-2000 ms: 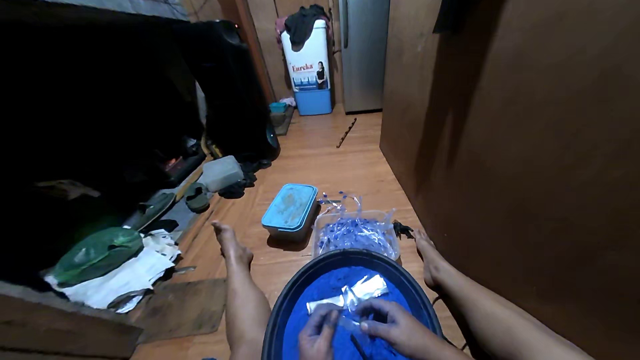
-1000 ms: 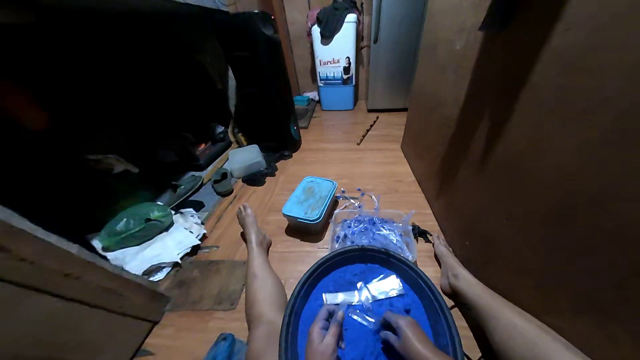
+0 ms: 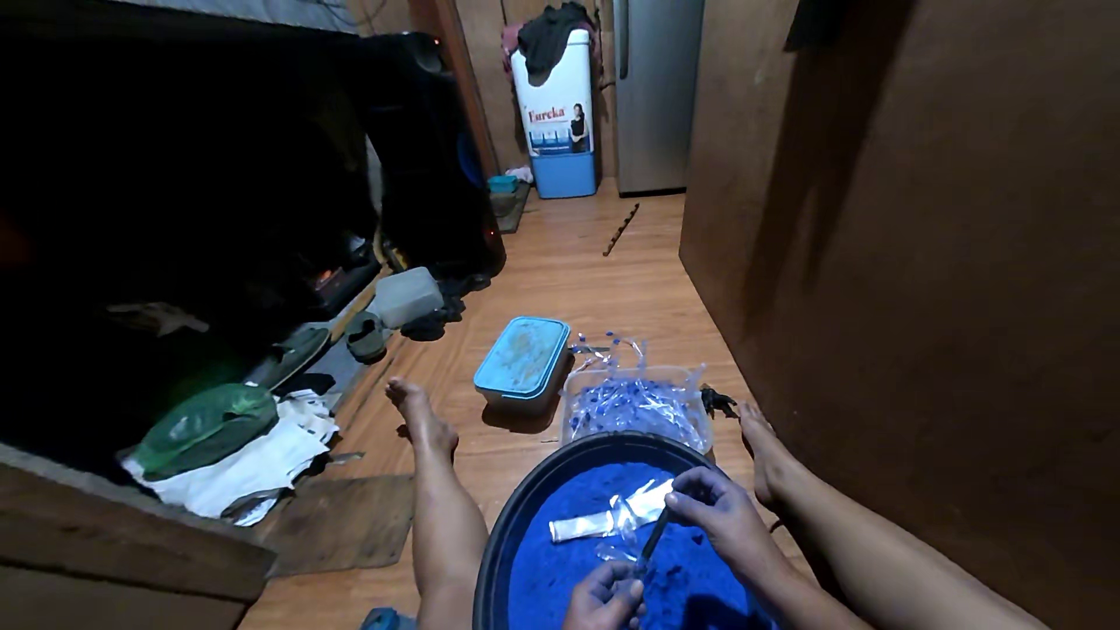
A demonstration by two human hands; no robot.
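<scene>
A black round tub (image 3: 510, 500) between my legs holds bright blue powder (image 3: 573, 582). Over it, my right hand (image 3: 717, 516) grips the upper end of a thin dark stick (image 3: 654, 535), while its lower end meets clear plastic at the fingers of my left hand (image 3: 605, 597). My left hand is closed around that small piece of clear plastic, partly hidden by the fingers. Clear plastic strips (image 3: 582, 527) lie on the powder just beyond my hands. Touching or close to the tub's far rim is a clear plastic container (image 3: 691, 381) full of small plastic pieces with blue contents.
A lidded box with a blue top (image 3: 525, 354) stands on the wooden floor beyond the tub. To the left are a green plastic bag (image 3: 210, 424), white cloth (image 3: 254, 472) and slippers (image 3: 366, 337). A brown panel (image 3: 919, 306) runs along the right; a refrigerator (image 3: 658, 96) stands at the back.
My right hand has risen and now holds the dark stick slanted above the powder. My left hand has stayed low over the tub.
</scene>
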